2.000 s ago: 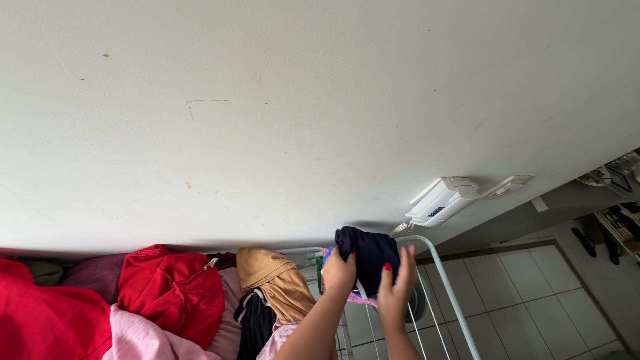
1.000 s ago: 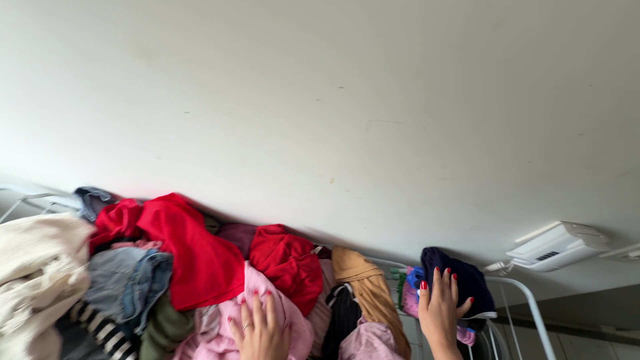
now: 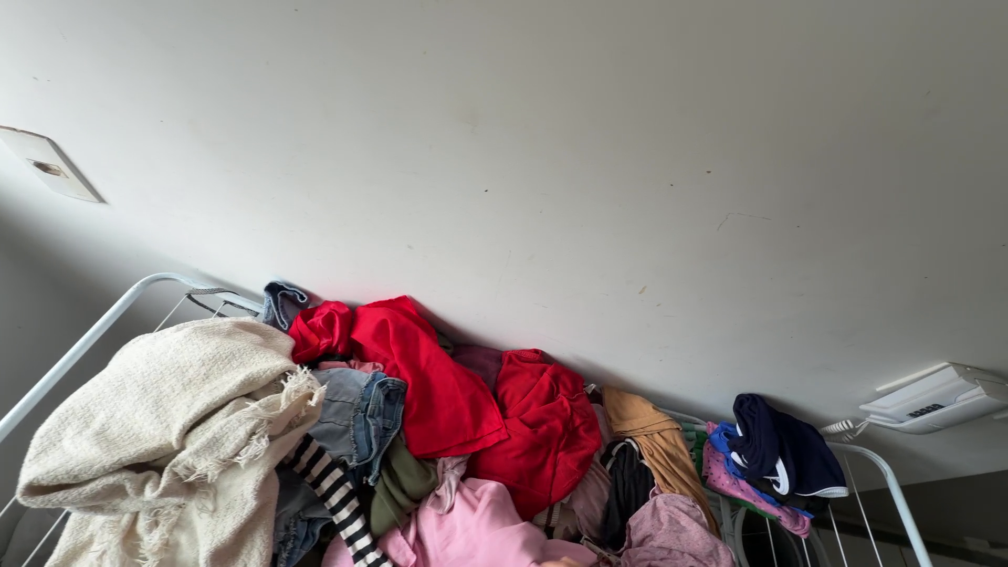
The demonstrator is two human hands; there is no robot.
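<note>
Only a thin sliver of skin shows at the bottom edge, against the pink garment; it seems to be my left hand, and what it holds is hidden. My right hand is out of view. Around the pink garment lie red garments, an olive-green cloth, a black-and-white striped cloth, denim pieces, a tan garment and a mauve garment. A cream fringed blanket covers the left side. At the right, folded navy clothing rests on a pink dotted cloth.
The heap lies on a white metal drying rack with thin rods, close against a pale wall. A white wall intercom handset with a coiled cord is beside the rack's right end. A wall plate is at the upper left.
The navy item, held in both hands two seconds ago, now rests untouched on the stack at right. My right hand has left it and gone out of view. The view has swung left.
</note>
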